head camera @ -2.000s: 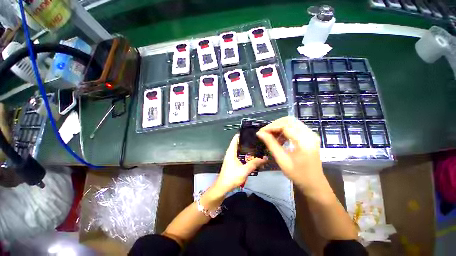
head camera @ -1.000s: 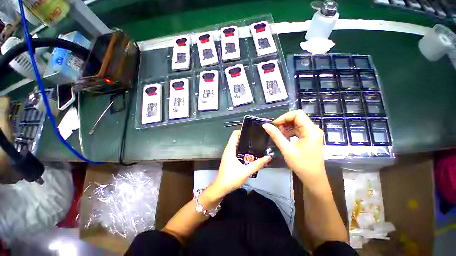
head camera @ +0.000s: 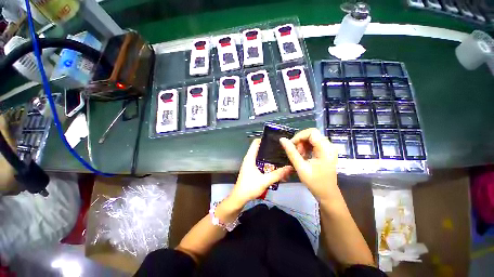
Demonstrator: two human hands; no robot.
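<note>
A keypad phone (head camera: 272,146) is held upright over the bench's front edge, its dark screen side showing. My left hand (head camera: 253,176) grips its left side and lower end. My right hand (head camera: 313,162) is at the phone's right side, with fingertips pinched near the screen's edge; whether they hold a film or lens I cannot tell. The phone's keys are mostly hidden by my fingers. The phone tray (head camera: 252,116) holds face-down white phones in two rows, with one empty pocket at the back left. The lens tray (head camera: 421,165) holds black-bordered square lenses.
A whitish pump bottle (head camera: 352,28) stands behind the lens tray, a white wipe (head camera: 346,51) before it. Left are a brown box (head camera: 120,67), thin metallic stick (head camera: 112,127), black hose (head camera: 54,44) and blue air line (head camera: 47,97). A white roll (head camera: 474,50) is far right. Scrap boxes sit below.
My right hand has moved slightly left and down, its fingertips now pinched nearer the screen's right edge. My left hand still holds the phone. The view has shifted a little.
</note>
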